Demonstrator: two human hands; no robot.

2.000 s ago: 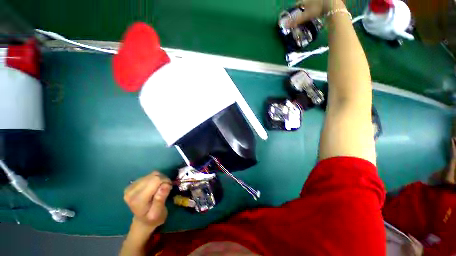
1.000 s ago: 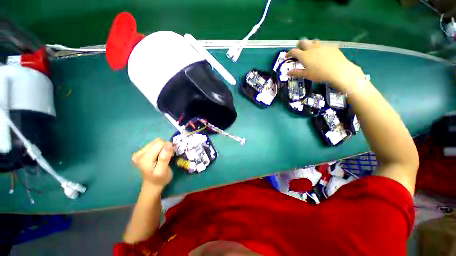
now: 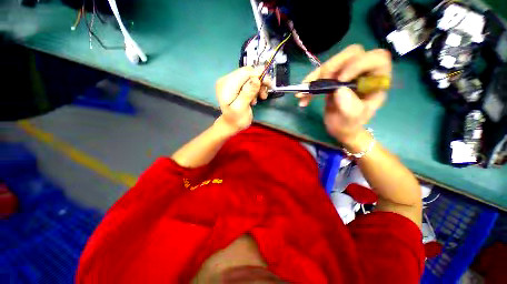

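Observation:
My left hand (image 3: 240, 95) pinches thin wires at the near side of the black housing with the circuit board (image 3: 281, 57). My right hand (image 3: 356, 91) holds a slim dark hand tool (image 3: 332, 86) with a yellow grip end. Its pale tip points left and reaches my left fingertips. Thin yellow and black wires (image 3: 273, 54) run from the black end of the camera body (image 3: 322, 22) down to my left fingers. The camera body is cut off by the top edge. The exact contact of tip and wires is hidden by my fingers.
Several black housings with boards (image 3: 457, 41) lie on the green bench (image 3: 183, 52) at right. A white cable end (image 3: 133, 51) and thin wires hang at upper left. Below the bench edge, a blue crate (image 3: 461, 233) holds white-and-red bodies. Blue lattice plastic (image 3: 50, 244) stands at lower left.
The view has shifted lower. My right hand has left the housings at right, come beside my left hand, and now holds the tool. My left hand has wires between its fingers.

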